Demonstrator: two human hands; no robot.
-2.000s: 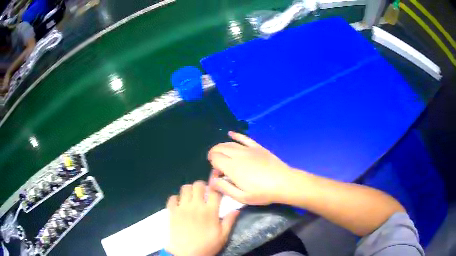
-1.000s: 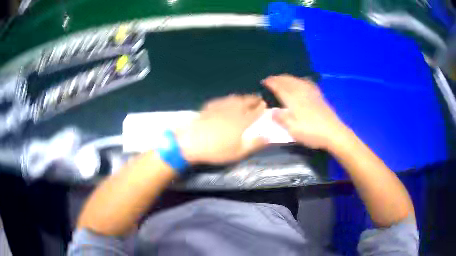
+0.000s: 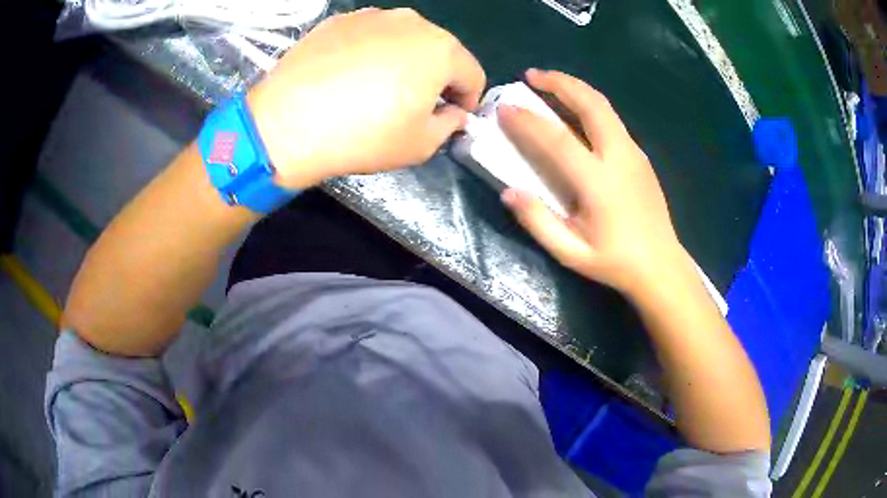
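The white power strip housing (image 3: 530, 151) lies on the dark green bench mat near its front edge, its long body running down to the right under my right forearm. My right hand (image 3: 603, 185) grips the housing near its left end, fingers on one side and thumb on the other. My left hand (image 3: 370, 97) is at that end, its thumb and fingertips pinched at the cord end; what they pinch is mostly hidden. A coiled white power cord (image 3: 209, 14) lies in shiny clear plastic at the upper left, partly behind my left hand.
Blue sheeting (image 3: 786, 263) lies at the right, with a round blue cap (image 3: 775, 142) at its upper end beside the white rail (image 3: 715, 53). The green conveyor belt (image 3: 793, 68) runs beyond. Part of an open tray (image 3: 574, 8) shows at the top edge. Blue material hangs below the bench.
The view has swung left, so the blue sheeting now sits further right. My left hand has moved from on top of the housing to its cord end. My right hand now grips near that end.
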